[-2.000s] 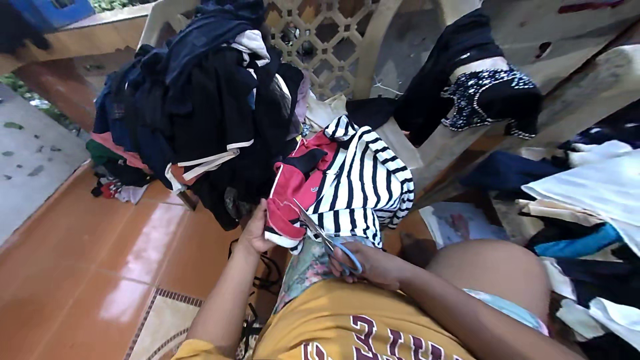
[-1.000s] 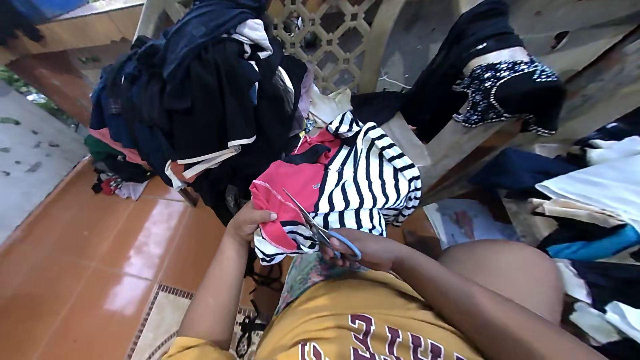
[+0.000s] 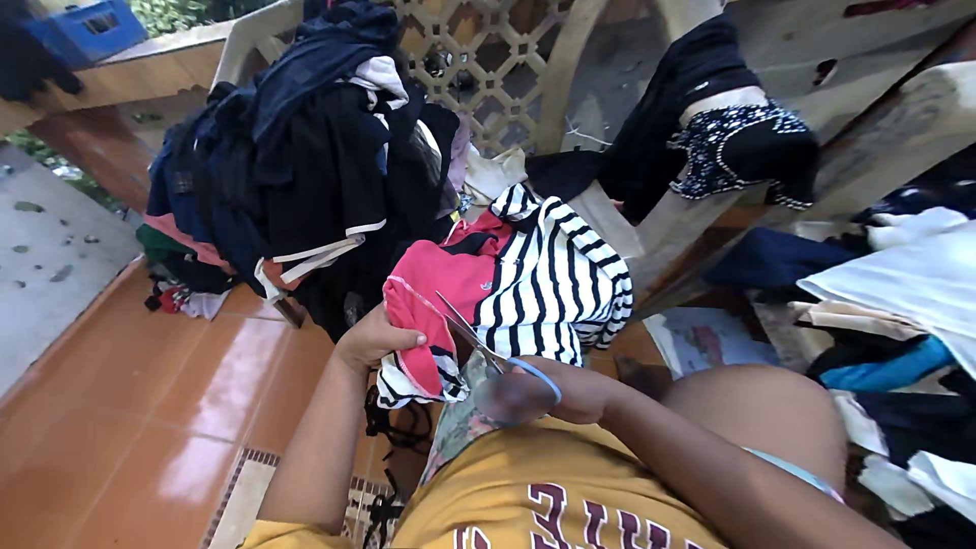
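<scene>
A pink garment with black-and-white striped fabric (image 3: 545, 282) lies bunched over my lap. My left hand (image 3: 377, 335) grips its pink edge, thumb on top, with a striped fold hanging below. In my right hand (image 3: 534, 389) is a pair of scissors (image 3: 473, 335) with light blue handles. Their blades are apart and point up and left, at the pink cloth just right of my left hand. A pale seam runs along the pink part. A blur covers part of my right hand, so its fingers are hard to see.
Dark clothes (image 3: 305, 145) are heaped on a chair at the left. A black garment and a beaded black-and-white one (image 3: 709, 152) drape over another chair. More clothes (image 3: 900, 290) lie at the right. A blue crate (image 3: 95, 30) stands at top left, above the tiled floor (image 3: 137, 404).
Since the earliest frame, the pink cloth at my left hand has been spread and turned, and my left thumb now lies on it. The scissors stay in my right hand beside it.
</scene>
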